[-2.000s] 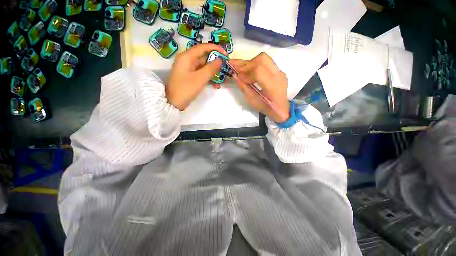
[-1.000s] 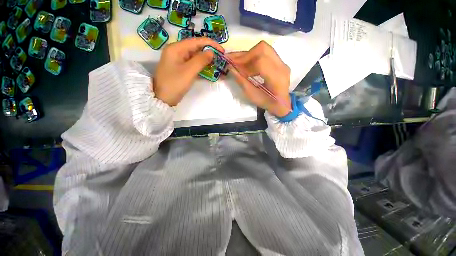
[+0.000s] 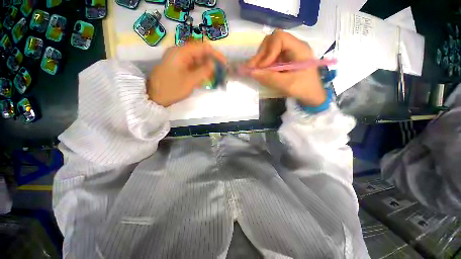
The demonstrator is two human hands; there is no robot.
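Observation:
My left hand [image 3: 181, 73] holds a teal-edged watch housing [image 3: 218, 75] by its edge above the white work sheet [image 3: 215, 106]. The housing is blurred and tilted, so its inside cannot be made out. My right hand [image 3: 285, 68] is closed on the pink tweezers [image 3: 303, 65], which lie almost level across the fingers. Their tip is blurred, a little to the right of the housing; I cannot tell if it holds anything. A blue strap [image 3: 319, 103] is round my right wrist.
Several housings lie ahead [image 3: 150, 28] on the pale board [image 3: 121, 43] and at left [image 3: 51, 60] on the dark mat. A blue tray [image 3: 310, 14] with white contents stands ahead. Papers [image 3: 356, 48] and a thin metal tool [image 3: 400, 78] lie at right. A person's grey sleeve [image 3: 429, 152] shows far right.
My right hand has moved right, away from the housing, and the tweezers have swung from slanting to almost level. The housing has turned in my left hand. The view has shifted slightly.

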